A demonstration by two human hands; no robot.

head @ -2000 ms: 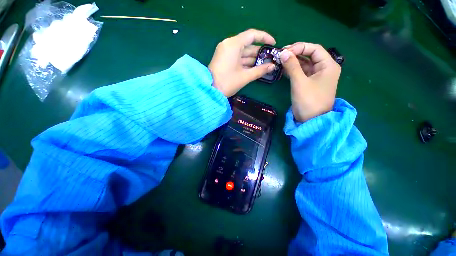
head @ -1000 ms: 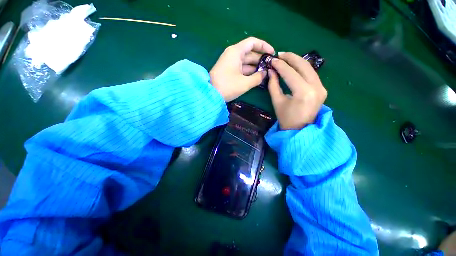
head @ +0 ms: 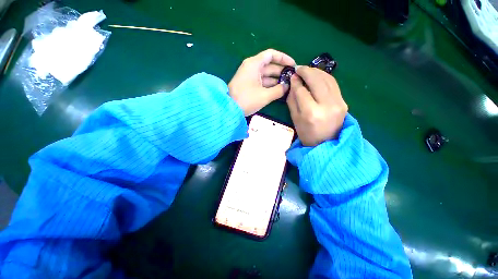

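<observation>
A small black unit point(head: 286, 75) with shiny details is held between both hands above the phone's top edge. My left hand point(head: 259, 82) grips its left side with fingers and thumb. My right hand point(head: 316, 103) has its fingertips on the unit's right side and hides part of it. The smartphone point(head: 254, 177) lies flat on the dark-green bench below the hands, between my forearms. Its screen is bright white. Small gold and dark bits show at its right edge.
One black unit point(head: 324, 62) lies just beyond my right hand, another point(head: 434, 140) farther right. A clear bag with white contents point(head: 68, 49), a thin stick point(head: 150, 29) and a white scrap point(head: 189, 44) lie upper left. A large pale object point(head: 486, 22) is at the top right.
The phone screen has gone from dark with a red button to white. My right hand has moved left and turned over the held unit. The view has shifted a little.
</observation>
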